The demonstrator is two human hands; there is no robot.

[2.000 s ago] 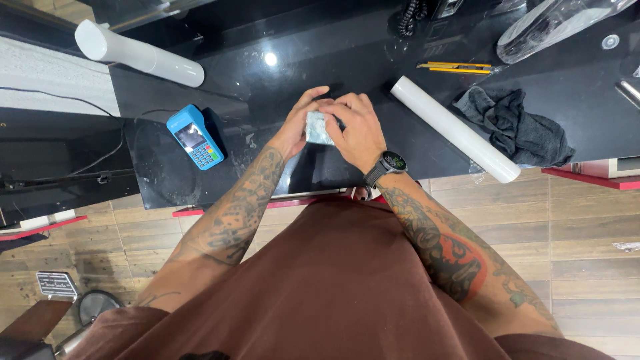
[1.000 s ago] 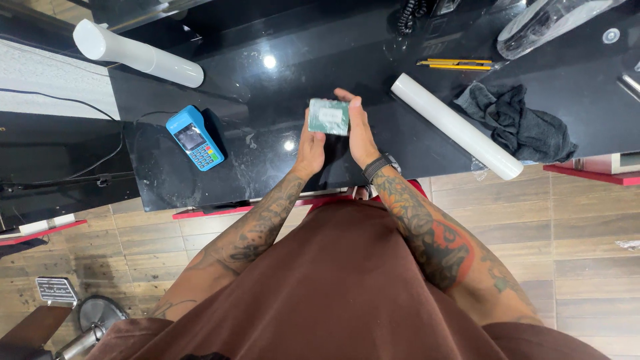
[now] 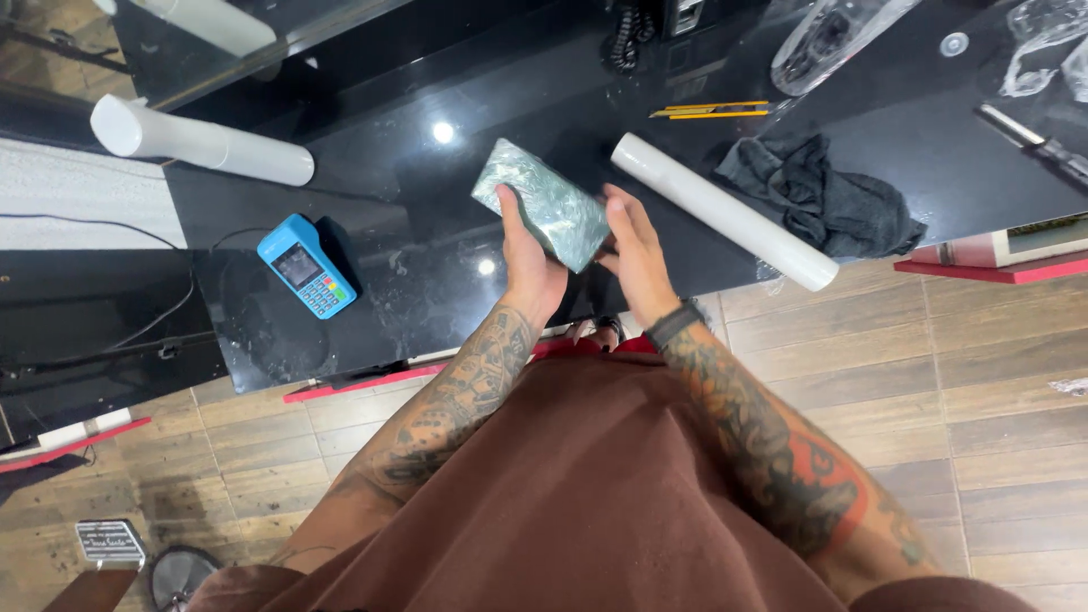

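A flat rectangular package, greenish and wrapped in shiny clear plastic film, is held tilted above the glossy black counter. My left hand grips its lower left side, thumb on top and the other fingers hidden beneath. At the package's right end is my right hand, slightly blurred, fingers bent against or very near the edge; whether it grips cannot be told. Just right of that hand lies a white roll, apparently of plastic film.
On the black counter are a blue card terminal, a white cylindrical object, yellow utility knives, a crumpled dark cloth, a clear plastic-wrapped object and a dark-handled tool. Red-edged drawers jut below.
The package was upright between both hands a second ago; now it lies turned aslant, its broad face showing, in my left hand. My right hand has shifted to its right end.
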